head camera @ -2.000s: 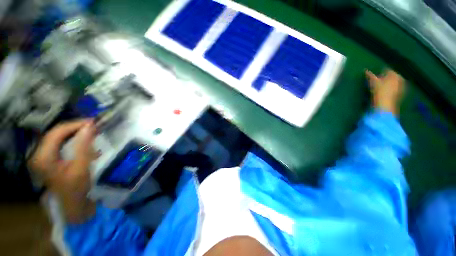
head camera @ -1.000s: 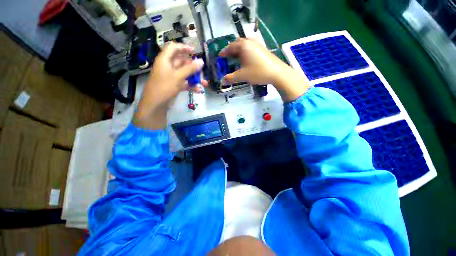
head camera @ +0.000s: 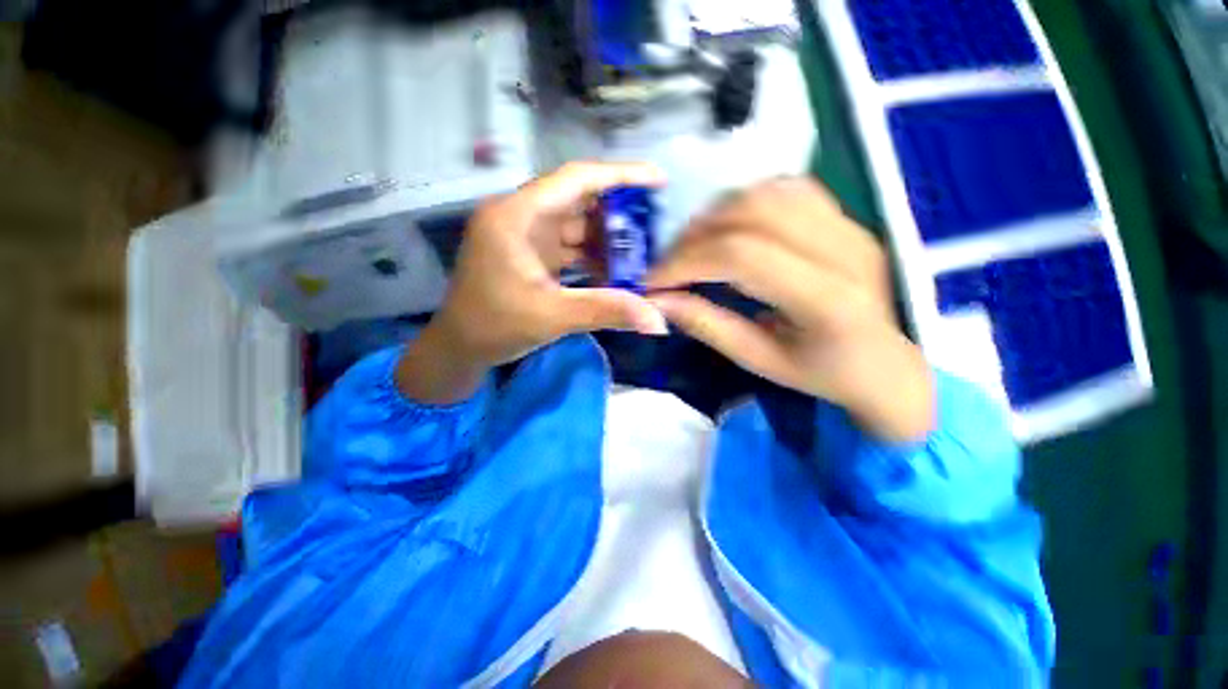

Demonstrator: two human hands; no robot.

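A small blue housing point(head camera: 628, 237) is held upright in front of my chest. My left hand point(head camera: 546, 263) holds it between the thumb below and the fingers above. My right hand point(head camera: 788, 289) is blurred; its thumb and fingertips are at the housing's lower right edge. Whether it grips the housing is hard to tell. The white tray point(head camera: 905, 229) at the right holds blocks of blue housings, with a bare white patch in the nearest section. Another blue piece point(head camera: 622, 34) shows at the machine's fixture, beyond my hands.
The white benchtop machine point(head camera: 404, 101) stands ahead and left, blurred. Pale stacked trays point(head camera: 202, 364) are at the left, beside brown cardboard point(head camera: 54, 323). The green conveyor belt point(head camera: 1098, 538) runs along the right, with small blue pieces point(head camera: 1161, 592) at its near part.
Both hands have come back from the machine fixtures to in front of my chest, with a blue housing between them. The view has shifted, and the control screen is no longer clearly seen.
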